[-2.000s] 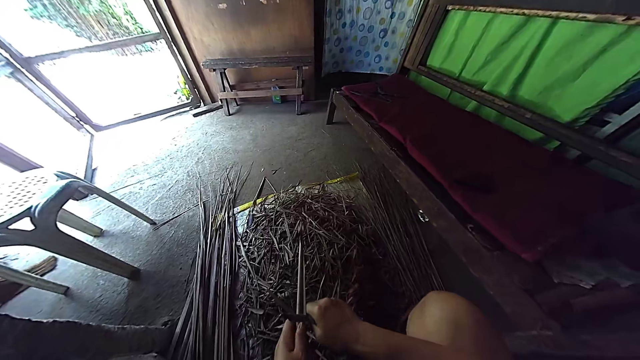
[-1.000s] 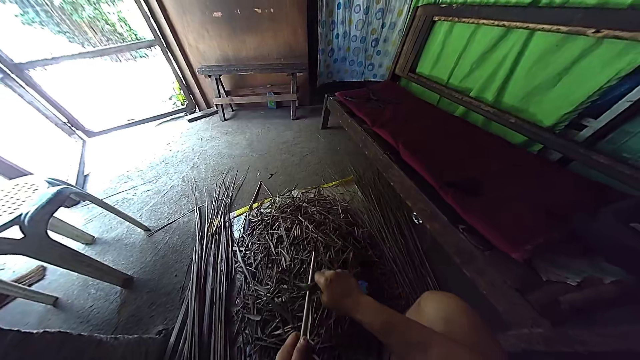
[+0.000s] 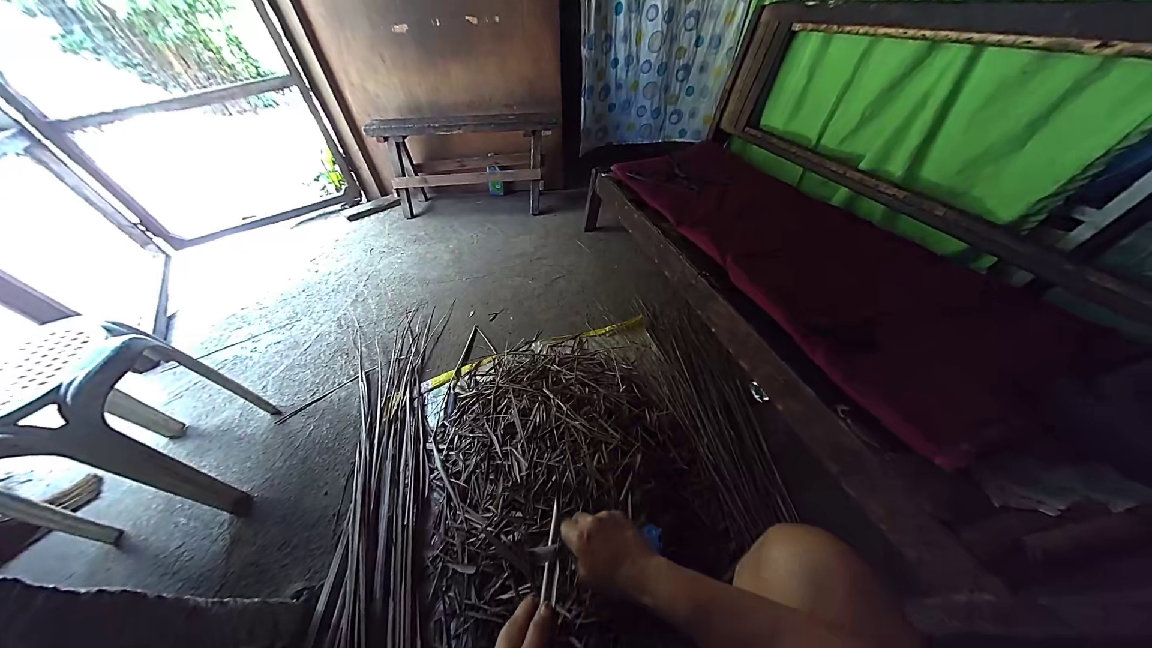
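Near the bottom edge, my left hand (image 3: 526, 625) pinches a thin pale strip (image 3: 553, 558), perhaps a leaf midrib, that points away from me. Just right of the strip's upper part is my right hand (image 3: 607, 549), its fingers curled around a small dark tool, probably a knife, whose blade (image 3: 543, 551) lies across the strip. Below both hands spreads a heap of short brown leaf scraps (image 3: 549, 423). Long thin sticks (image 3: 387, 486) lie in a bundle left of the heap, and more long sticks (image 3: 720, 423) lie along its right side.
A white plastic chair (image 3: 99, 396) stands at left. On the right runs a wooden bench (image 3: 702, 288) with a dark red cushion (image 3: 810, 261). A small wooden bench (image 3: 463, 126) stands by the far wall, near an open doorway. My bare knee (image 3: 801, 567) is beside my right arm.
Two seconds ago my hands were close together at the bottom. My right hand has since moved forward, away from my left hand, then back a little towards it.
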